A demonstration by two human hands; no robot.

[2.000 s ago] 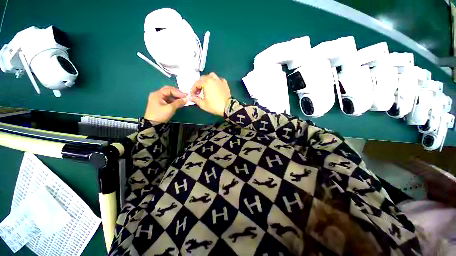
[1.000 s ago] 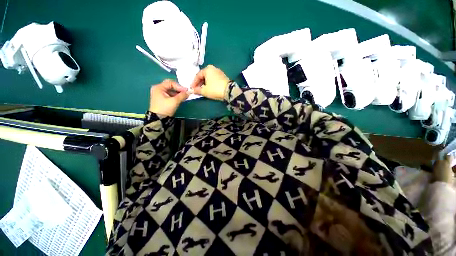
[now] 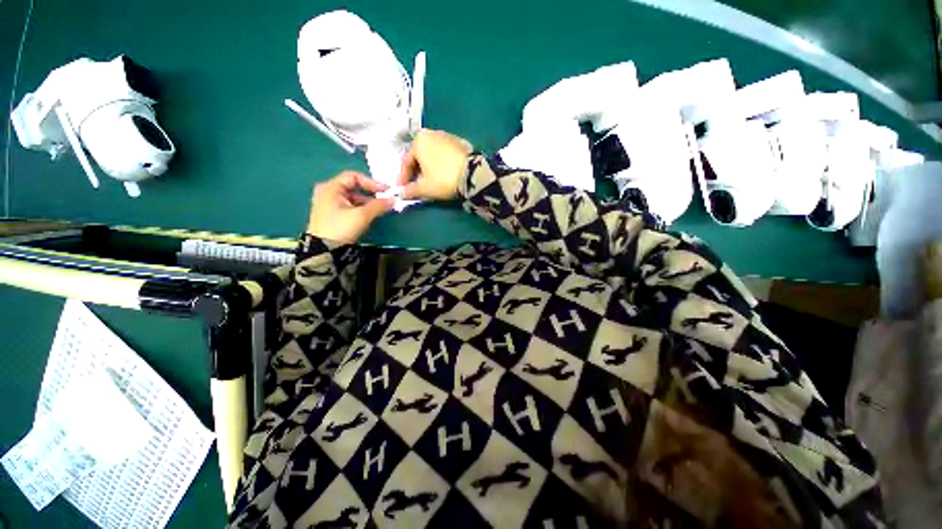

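Observation:
A white security camera (image 3: 353, 78) lies on the green bench in front of me, its two antennas pointing away and its narrow base end towards me. My left hand (image 3: 344, 206) and my right hand (image 3: 436, 165) meet at that base end. Between their fingertips they pinch a small white piece (image 3: 395, 193), perhaps a sticker or film; it is too small to tell. The fingers hide part of the base.
Another white camera (image 3: 108, 124) lies at the left. A row of several cameras (image 3: 656, 145) lies at the right. A pale tubular frame (image 3: 103, 287) and printed sheets (image 3: 129, 424) are at lower left. Another person's sleeve (image 3: 901, 403) shows at the right edge.
The small white piece between my fingertips shows more plainly. At the right edge, the other person has moved in with a pale, blurred object that covers the end of the camera row.

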